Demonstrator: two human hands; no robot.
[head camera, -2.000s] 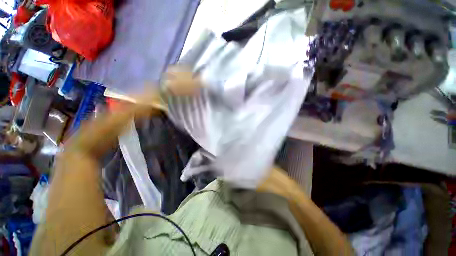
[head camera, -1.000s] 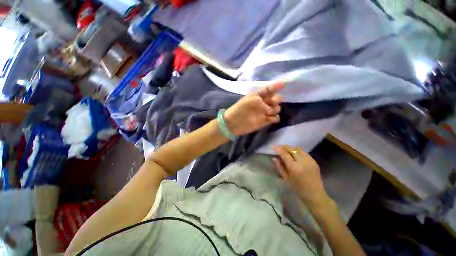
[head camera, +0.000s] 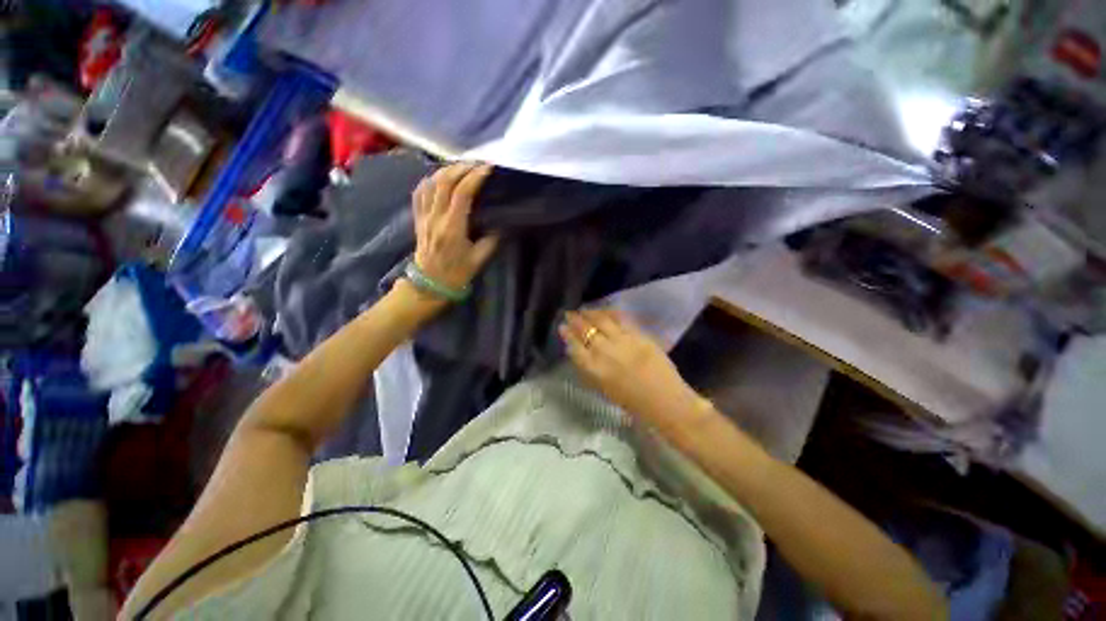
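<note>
A dark grey panel (head camera: 534, 231) lies in folds across the lap and the table edge. A pale panel (head camera: 703, 146) lies beyond it, its right end running to the machine's needle area (head camera: 958, 140), which is blurred. My left hand (head camera: 451, 231), with a green bangle above it, holds the far left edge of the dark panel, its fingertips over the cloth. My right hand (head camera: 619, 358), with a ring, rests at the near edge of the dark panel by the lap; its grip is unclear. A narrow white strip (head camera: 397, 400) hangs left of the lap.
Grey-purple cloth (head camera: 400, 49) covers the side table at the far left. A blue crate (head camera: 249, 158) with mixed pieces stands left of me. The white table's front edge (head camera: 825, 352) runs down to the right. Pale blue cloth (head camera: 970, 564) lies low at the right.
My left hand has moved from over the pale panel's near side out to the dark panel's left edge. My right hand still lies by the lap. The view has shifted.
</note>
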